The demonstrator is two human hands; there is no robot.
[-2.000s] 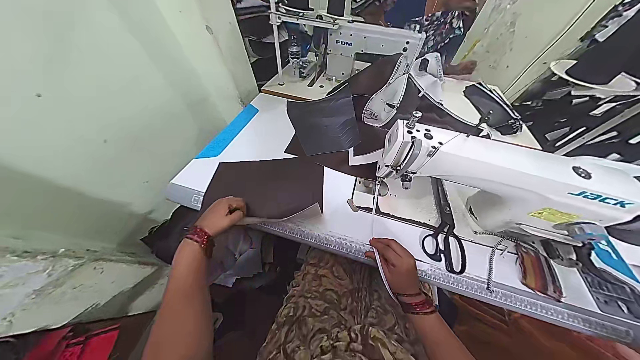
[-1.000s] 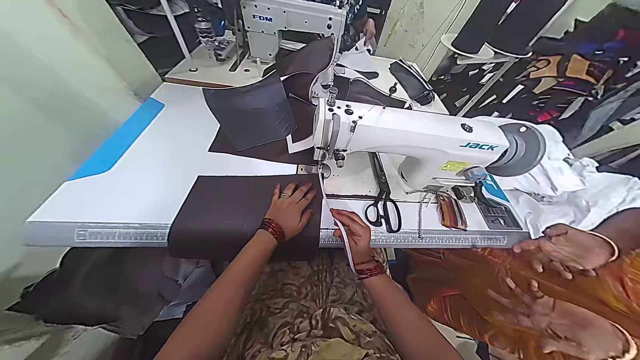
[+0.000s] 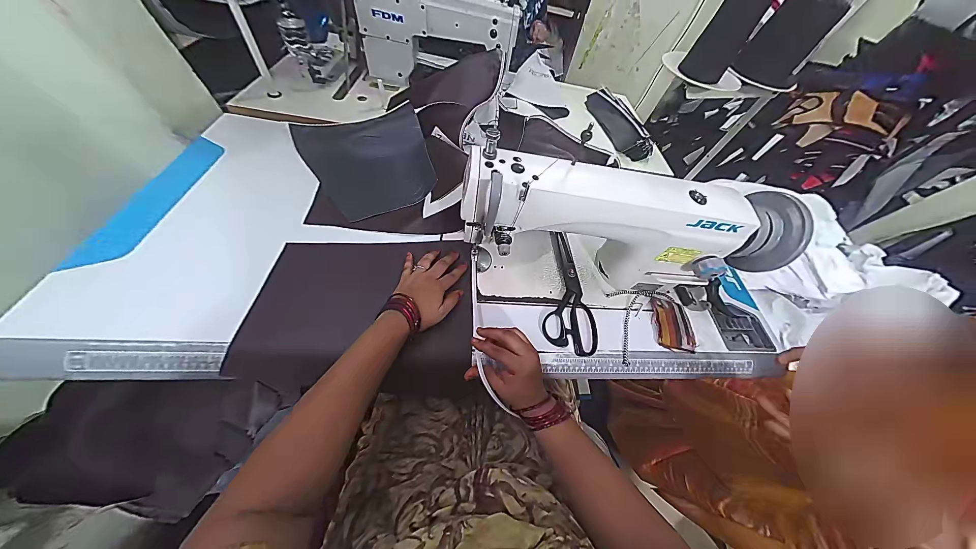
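My left hand (image 3: 433, 288) lies flat on a dark brown sheet of leather-like material (image 3: 328, 305), fingers apart, near its right part. The sheet's right edge runs up to the needle area of a white Jack sewing machine (image 3: 625, 194). In my right hand (image 3: 512, 366) is a narrow white strip (image 3: 476, 305), pinched between the fingers; it runs along the sheet's right edge toward the presser foot, and its lower end curves over my wrist. Black-handled scissors (image 3: 570, 305) rest on the machine bed, to the right of the strip. The needle is too small to make out.
Dark cut pieces (image 3: 374, 160) lie behind the sheet. A second sewing machine (image 3: 438, 30) stands at the back. Thread bundles (image 3: 672, 324) lie right of the scissors. A ruler strip (image 3: 145, 361) runs along the table's front edge. Another person in orange cloth (image 3: 686, 442) is close at the right.
The sheet now lies flat with its edge at the machine; two seconds ago my left hand held its front edge farther left. Another person has come into view at the right.
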